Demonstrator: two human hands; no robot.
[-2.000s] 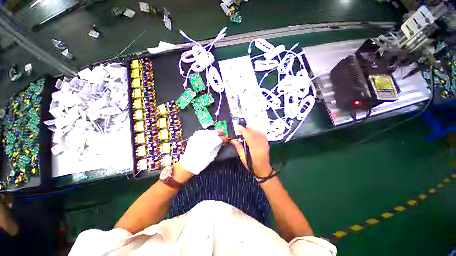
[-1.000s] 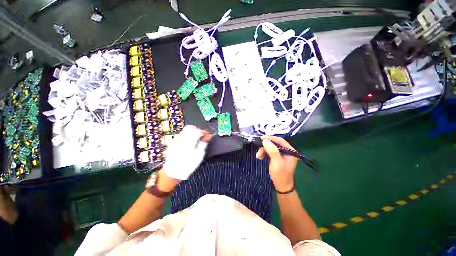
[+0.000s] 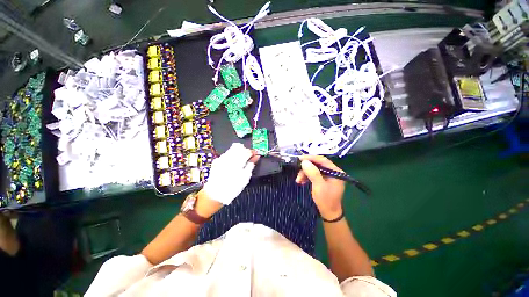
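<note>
My right hand point(image 3: 326, 188), bare, holds the black soldering iron point(image 3: 343, 174) like a pen, its tip pointing left to the lower edge of a green circuit board point(image 3: 260, 141). This board lies solder side up near the front of the black tray point(image 3: 223, 134). My left hand point(image 3: 229, 174), in a white glove, is just left of and below the board, its fingertips pinched on what looks like thin solder wire. A strand also runs along the tray's front left edge toward the glove. Whether the iron tip touches the board is too small to tell.
Several green boards point(image 3: 238, 122) and white coiled cables point(image 3: 232, 46) lie farther up the tray, with yellow transformer rows point(image 3: 160, 118) at left. White housings point(image 3: 101, 110) are beyond. Right are a white sheet point(image 3: 289, 96), a cable pile point(image 3: 348, 87) and the soldering station point(image 3: 426, 87).
Since one second ago my gloved left hand has moved right and slightly up, close to the board's lower edge. My right hand still holds the iron, nearly in place. The view has shifted slightly.
</note>
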